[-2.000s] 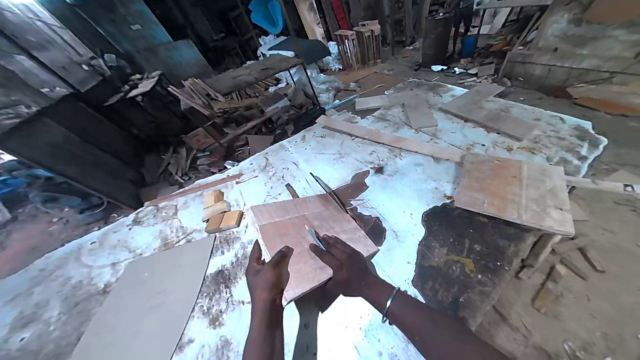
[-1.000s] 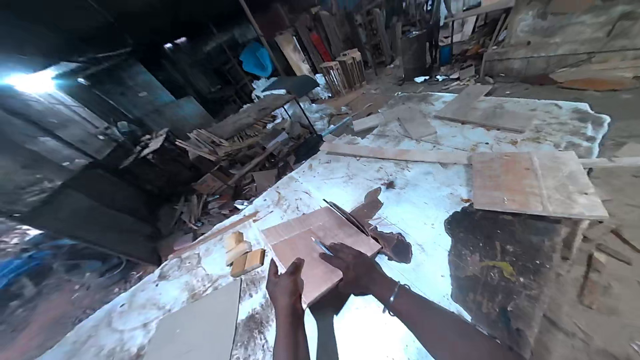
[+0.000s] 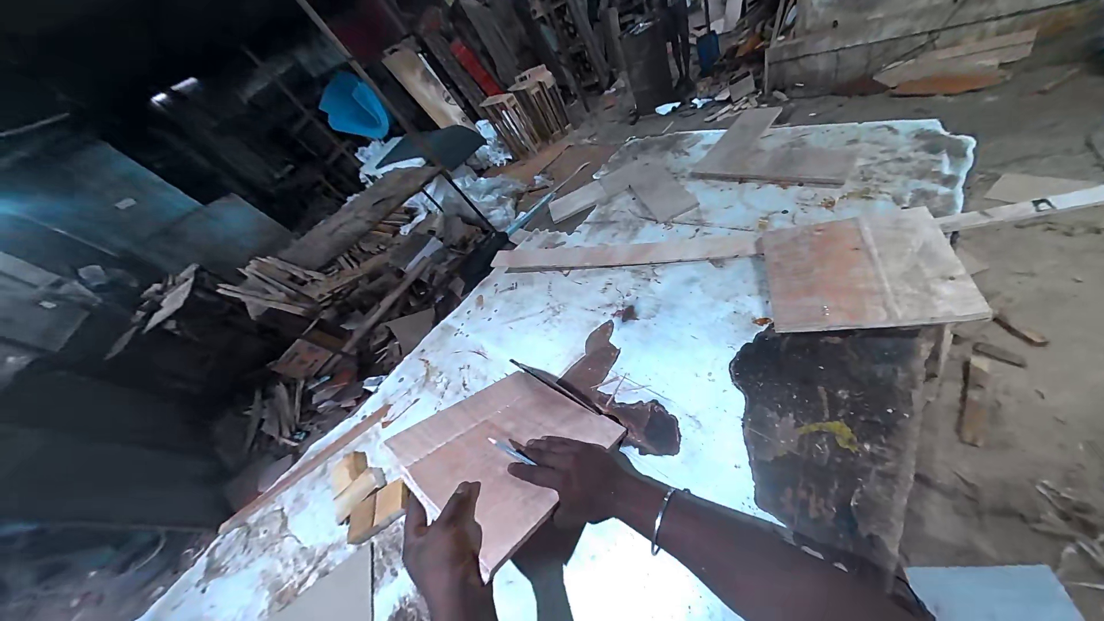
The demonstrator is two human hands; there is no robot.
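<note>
A square piece of plywood (image 3: 509,431) lies tilted on the white, stained tabletop, low in the middle of the view. At its lower left edge my left hand (image 3: 448,543) grips the board, thumb on top. My right hand (image 3: 569,479), with a metal bangle at the wrist, rests on the board's right side and holds a slim pen-like tool (image 3: 515,452) between thumb and fingers; its exact kind is unclear. Beyond the board's far right edge lies a thin dark strip (image 3: 565,391). Small wooden blocks (image 3: 366,496) sit left of the board.
Another plywood panel (image 3: 871,272) lies at the table's right, above a dark patch (image 3: 832,431). A long wooden strip (image 3: 630,253) crosses the table. Offcuts (image 3: 660,191) lie farther back. Scrap wood (image 3: 302,293) is heaped beyond the left edge. A grey sheet (image 3: 332,591) lies at the bottom.
The view has turned, so the table sits differently in it. Both hands have stayed at the plywood, the pen-like tool still in my right hand.
</note>
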